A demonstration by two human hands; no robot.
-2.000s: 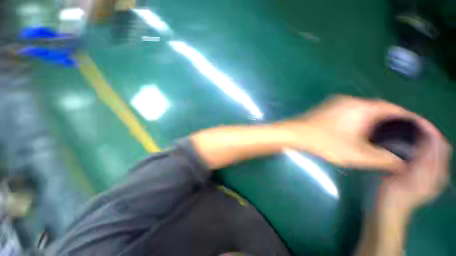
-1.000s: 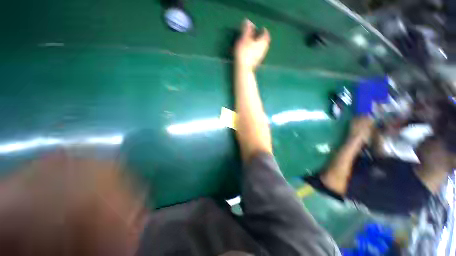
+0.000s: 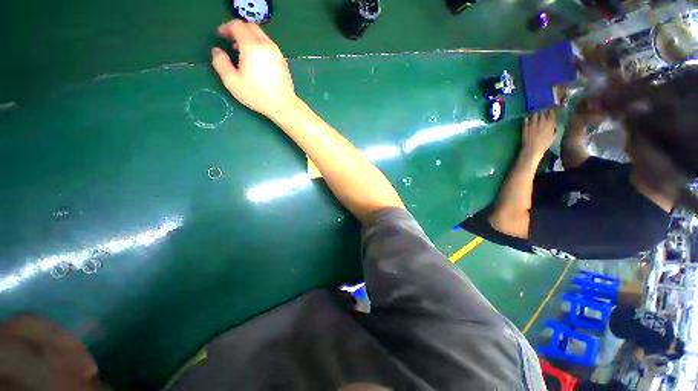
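My right hand (image 3: 256, 70) reaches over the green bench at the upper left, palm down, with thumb and fingers apart and nothing visible in it. Its fingertips are just below a light unit with a pale, dark-holed face (image 3: 251, 9), cut by the top edge; whether they touch is unclear. A black housing (image 3: 360, 18) stands to the right of that unit. A blurred brown, skin-like shape at the bottom left may be my left hand (image 3: 46, 357); its fingers and any hold are hidden.
A large clear ring (image 3: 209, 108) and small rings (image 3: 215, 172) lie on the bench (image 3: 153, 145). A cream paper piece (image 3: 314, 168) shows beside my forearm. A neighbouring worker in black (image 3: 593, 210) works by a blue bin (image 3: 548, 76), with open units (image 3: 497, 110) nearby. Blue stools (image 3: 570, 342) stand below.
Two seconds ago both hands were around a dark round part; now my right hand shows none. Since one second ago, my right hand has moved left towards the pale-faced unit, and the view has shifted.
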